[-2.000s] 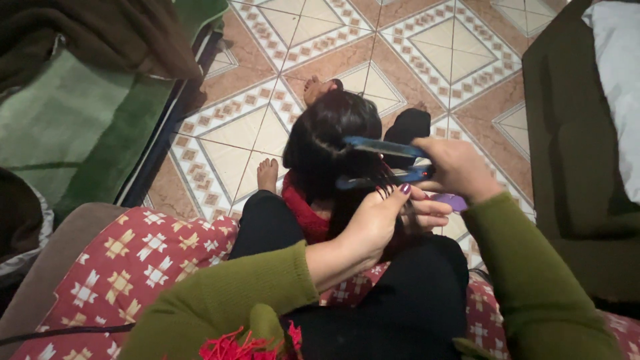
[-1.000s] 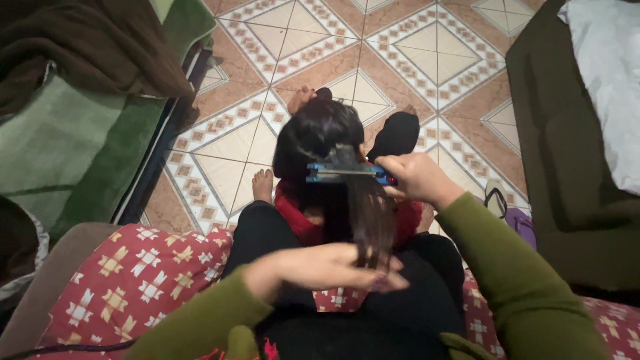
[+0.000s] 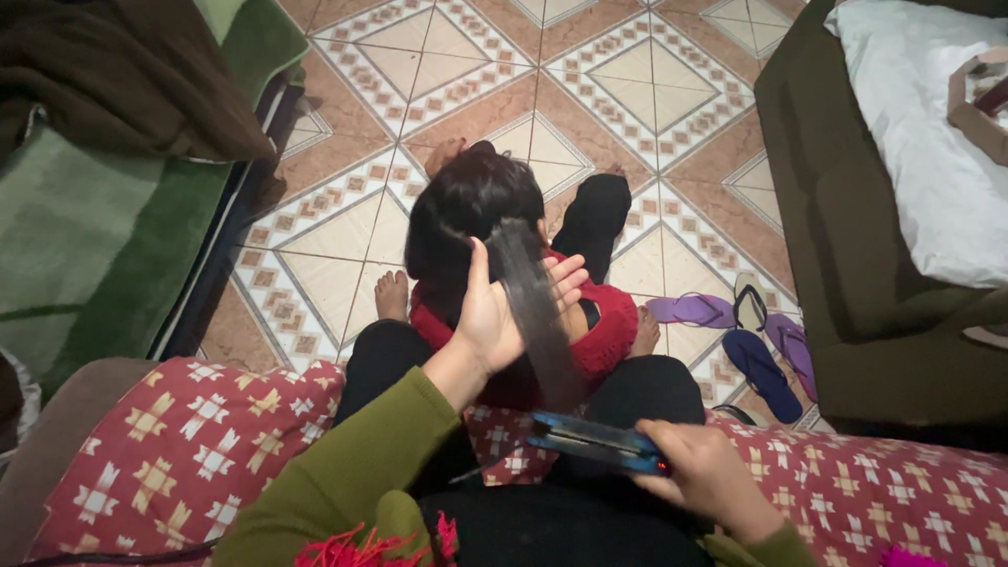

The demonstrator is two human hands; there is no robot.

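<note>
A person with dark hair [image 3: 472,189] and a red top [image 3: 610,323] sits on the floor between my knees, back toward me. Palm up and fingers apart, my left hand [image 3: 504,311] lies under a straight lock of hair [image 3: 531,291] without closing on it. My right hand [image 3: 697,468] grips a blue hair straightener [image 3: 594,441] with a small red light, low over my lap near the ends of the lock. The straightener's plates look close together; blur hides whether any hair ends are between them.
Purple flip-flops [image 3: 693,310] and a dark blue flip-flop [image 3: 760,374] lie on the tiled floor at right. A brown sofa [image 3: 835,236] with a white pillow [image 3: 913,157] stands beyond. Green and brown blankets [image 3: 102,228] cover furniture at left. I sit on red patterned fabric [image 3: 181,433].
My right hand has moved the straightener from near the head down to my lap. My left hand has come up under the lock, palm turned upward.
</note>
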